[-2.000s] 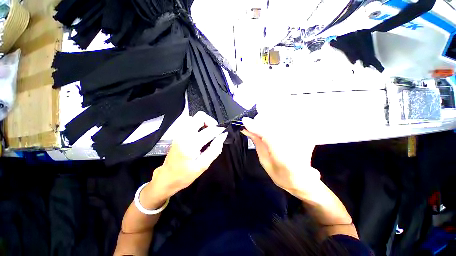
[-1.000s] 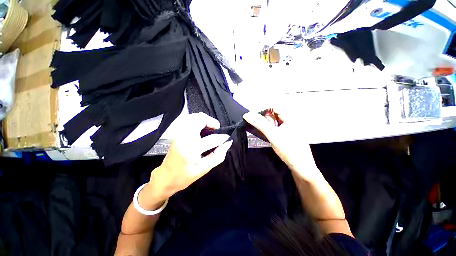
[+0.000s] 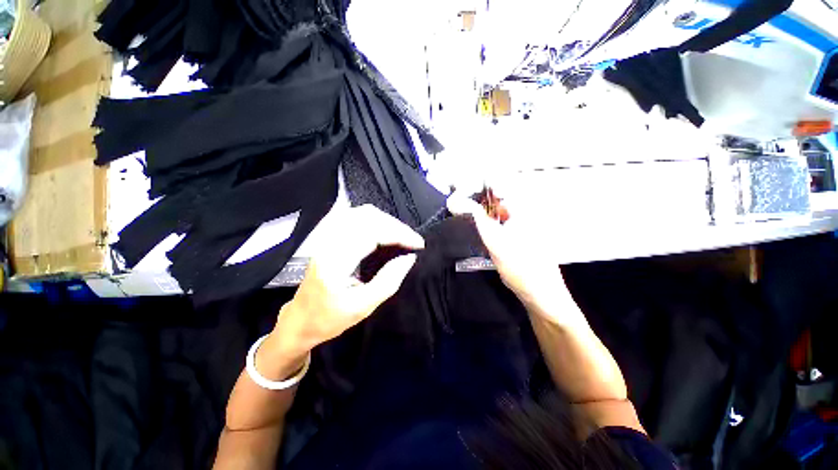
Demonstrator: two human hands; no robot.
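A large fan of overlapping black strips [image 3: 248, 128] lies on the left of the white table. Some strips run down from its top to the table edge between my hands. My left hand [image 3: 354, 275], with a white band at the wrist, pinches a black strip end [image 3: 450, 240] at the table edge. My right hand [image 3: 501, 240] holds the same black cloth from the right with its fingertips. Orange-red glints, likely the thread snips [image 3: 492, 204], show at my right fingers. The blades are hidden or too small to make out.
The white machine bed [image 3: 606, 197] is on the right, with small metal parts [image 3: 501, 103] at top centre. A black scrap [image 3: 657, 83] hangs by the machine head [image 3: 763, 101]. A clear box [image 3: 775, 186] is at the right edge. Brown cardboard [image 3: 64, 165] and a plastic bag [image 3: 14, 156] are at left.
The black cloth between my hands is now spread flatter and wider. My right hand has moved slightly up from two seconds ago, and the orange-red glints now show at it. The fan has stayed.
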